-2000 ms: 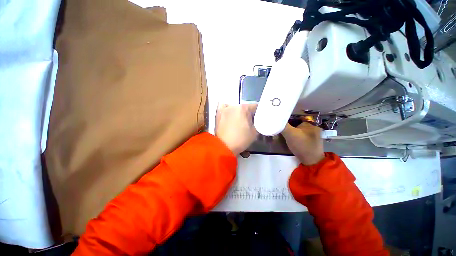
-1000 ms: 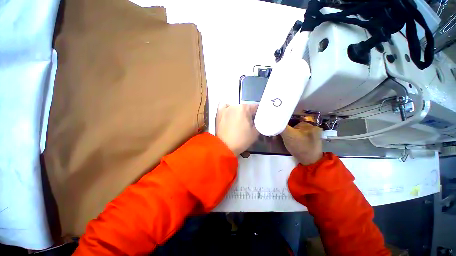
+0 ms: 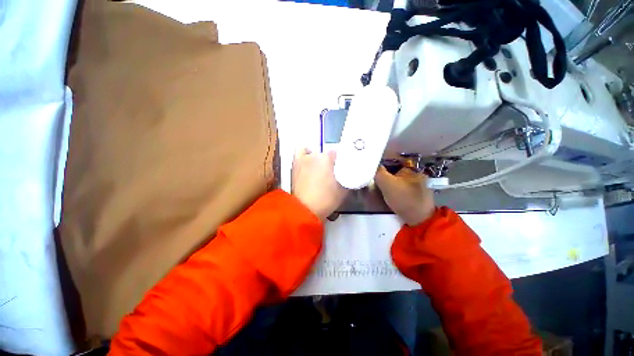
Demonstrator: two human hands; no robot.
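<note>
The white sewing machine head (image 3: pixel 445 97) stands at the right. A white oval lamp-like cover (image 3: pixel 366 137) hangs over the needle area and hides my fingertips. My left hand (image 3: pixel 316 182) lies on the table at the left of the cover, its fingers reaching under it. My right hand (image 3: pixel 407 193) is at the right of the cover, under the needle area, with fingers bent. Small yellow-lit metal parts (image 3: pixel 411 164) show just above it. I cannot tell whether either hand holds anything. A metal slide plate (image 3: pixel 334 126) shows beyond my left hand.
Stacked brown panels (image 3: pixel 174 139) lie left of the machine, with folded white sheet material (image 3: pixel 28 174) at the far left. A black jointed bracket (image 3: pixel 480 42) sits on the head. A curved white tube (image 3: pixel 497 175) runs right of the needle. A printed ruler (image 3: pixel 358 268) marks the table's front.
The view has shifted slightly, so the machine and both hands appear a little further left. The hands keep nearly the same place at the needle area.
</note>
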